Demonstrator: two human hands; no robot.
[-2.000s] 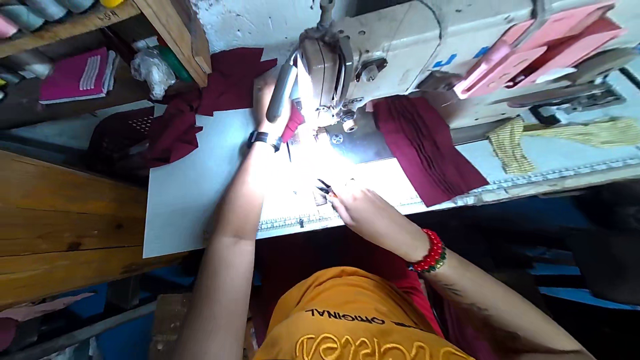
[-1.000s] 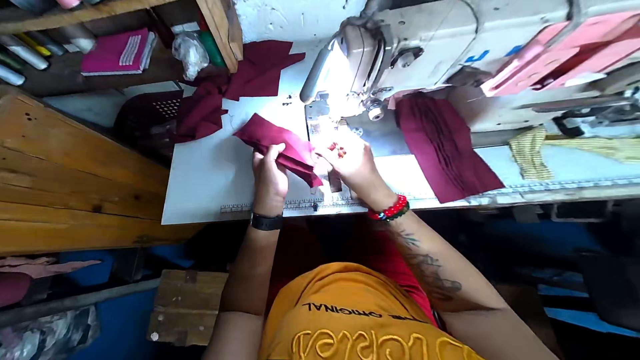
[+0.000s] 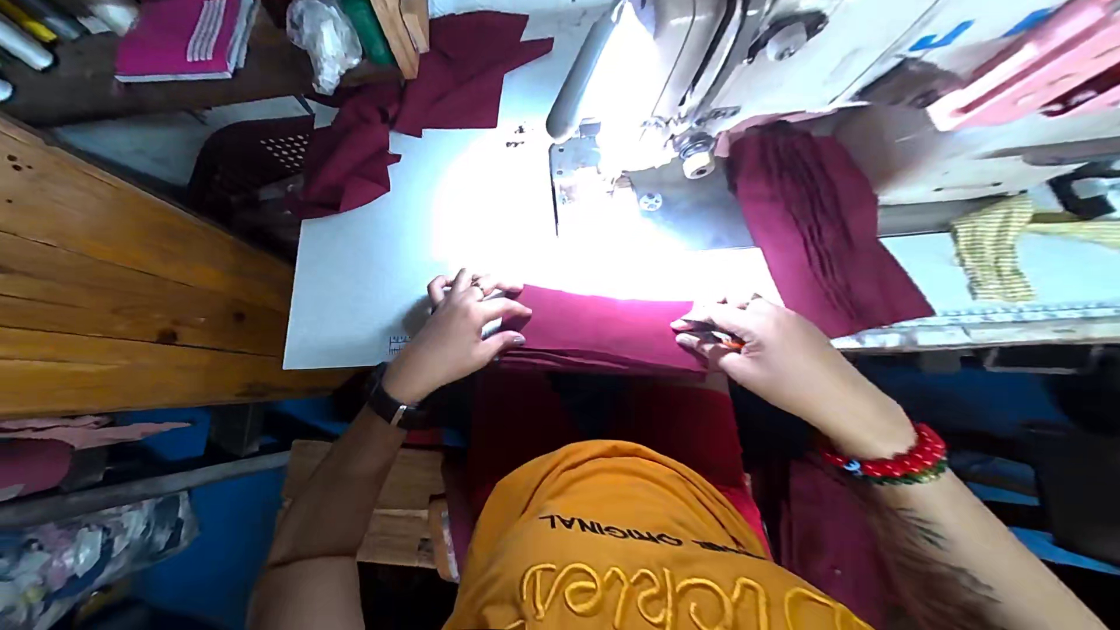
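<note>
A folded maroon fabric piece (image 3: 604,331) lies along the front edge of the white sewing table, stretched between my hands. My left hand (image 3: 472,328) pinches its left end between thumb and fingers. At the right end, my right hand (image 3: 744,337) grips the cloth and also holds a small dark tool with an orange part, probably thread snips (image 3: 713,332), mostly covered by the fingers. Behind the cloth, the sewing machine's needle area (image 3: 612,175) is washed out by its lamp. A stack of maroon pieces (image 3: 814,219) lies right of the needle area.
More maroon cloth (image 3: 459,74) lies at the table's back left, some hanging over the edge. A wooden shelf (image 3: 70,83) holds thread spools and a magenta cloth bundle (image 3: 179,39). Pink parts (image 3: 1032,74) rest against the machine; a yellowish checked strip (image 3: 993,249) lies at the right.
The maroon piece, held angled near the needle area one second ago, now lies flat along the front edge. My hands have moved apart to its two ends.
</note>
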